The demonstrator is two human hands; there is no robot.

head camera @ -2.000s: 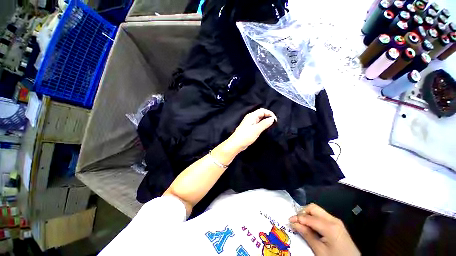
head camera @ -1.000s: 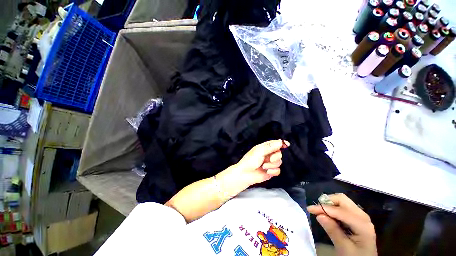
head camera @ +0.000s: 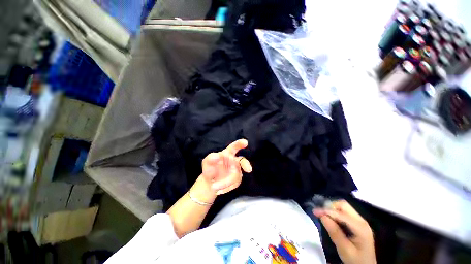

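Note:
The black garment [head camera: 289,134] lies in soft folds across the bin edge and the white table, up to my lap. My left hand [head camera: 224,167] is over its near part, palm turned up, fingers apart and partly curled. A thin dark line shows at one finger; I cannot tell if it is thread or a ring. My right hand [head camera: 348,232] is at the lower right beside my shirt, fingertips pinched on a small pale thing, blurred. No needle can be made out. A clear plastic bag [head camera: 297,67] lies on the garment's upper right part.
A beige fabric-lined bin [head camera: 129,113] is on the left, with crumpled plastic [head camera: 160,111] inside. Blurred thread spools [head camera: 413,49], a dark round dish [head camera: 457,109] and a pale sheet [head camera: 439,149] are on the white table [head camera: 377,170]. A blue crate [head camera: 80,75] is beyond the bin.
My left hand has moved left, opened and turned palm up from a closed pinch. My right hand stays low at the right. The view has shifted, and another beige fabric edge now shows at upper left.

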